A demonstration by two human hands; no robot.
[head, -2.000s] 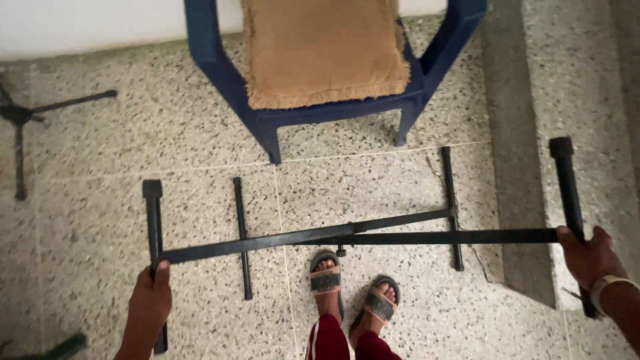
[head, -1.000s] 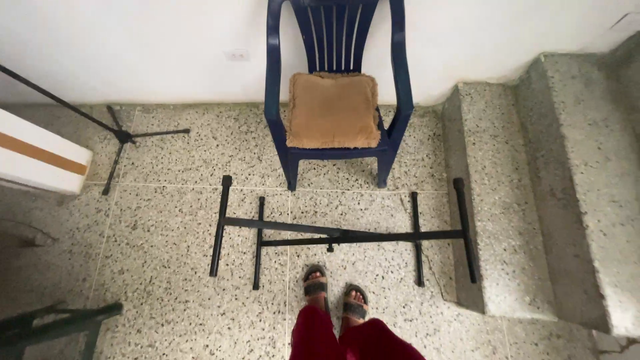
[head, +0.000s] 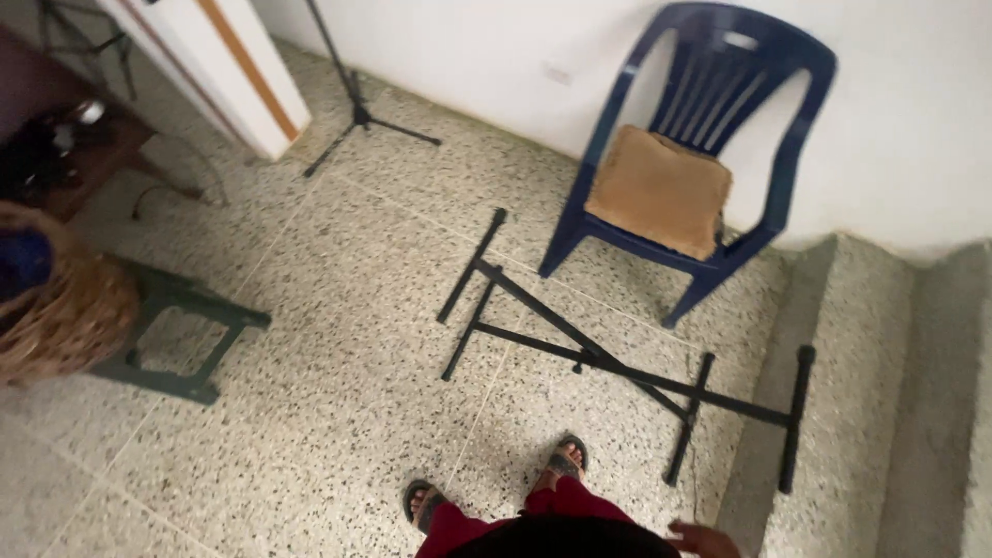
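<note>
A black metal X-frame keyboard stand point(head: 601, 358) stands on the speckled floor in front of my sandalled feet, its crossed bars joined near a small knob. Low at the right edge of my dark top, part of my right hand point(head: 701, 539) shows, holding nothing that I can see and touching no part of the stand; most of its fingers are cut off or blurred. My left hand is out of view. Behind the stand is a blue plastic armchair point(head: 643, 252) with a tan cushion point(head: 663, 190) on its seat.
Concrete steps point(head: 852, 403) rise at the right. Farther back stand a black tripod-base stand point(head: 360, 116) and a white panel with an orange stripe point(head: 232, 70). At the left are a green plastic stool point(head: 170, 384), a woven basket point(head: 77, 310) and a brown table point(head: 108, 155) bearing dark items.
Both hands have let go of the stand, which they held two seconds ago. The view has swung left, bringing in the basket and the brown table.
</note>
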